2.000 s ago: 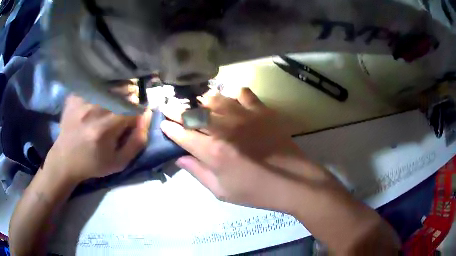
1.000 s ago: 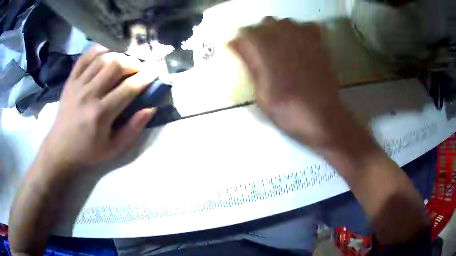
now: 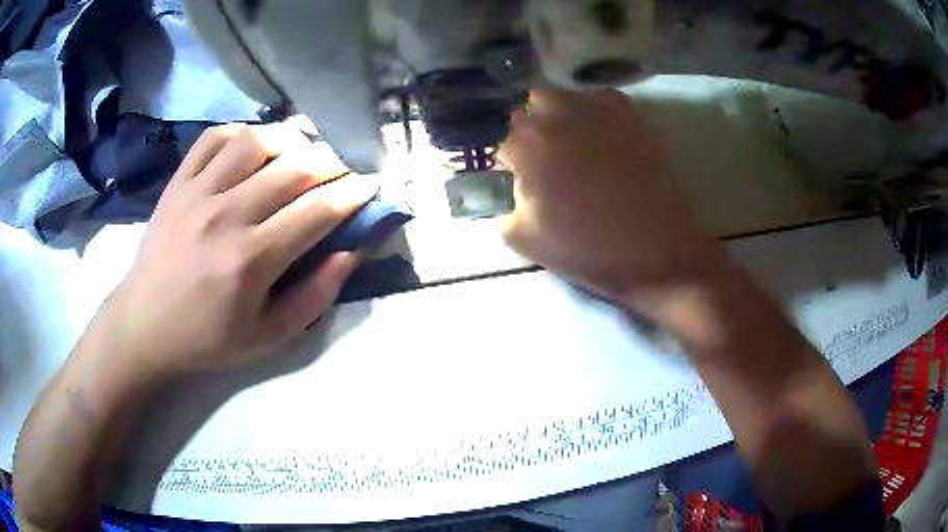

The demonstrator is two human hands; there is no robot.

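Observation:
My left hand (image 3: 234, 249) lies left of the needle, with a folded dark blue fabric piece (image 3: 364, 231) pinched between its fingers and thumb. The fabric's end points to the bright presser foot area (image 3: 400, 145). My right hand (image 3: 613, 187) is blurred, its fingers curled just right of a square silvery guard (image 3: 480, 194). Its fingertips are partly hidden, so I cannot tell whether it holds anything. The sewing machine head (image 3: 457, 42) covers the top middle. More navy fabric (image 3: 140, 156) and light blue-grey fabric (image 3: 166, 68) lie bunched at the upper left.
The white table (image 3: 447, 364) has printed scale marks along its front edge. A dark gap line runs right across it. A red plastic basket (image 3: 910, 426) stands at the lower right. Something blue shows at the lower left corner. A dark metal part (image 3: 915, 223) is at the right.
My right hand has left the fabric and moved right. My left hand still holds the dark piece. The bunched cloth shows more at upper left. The black snips beyond the right hand no longer show.

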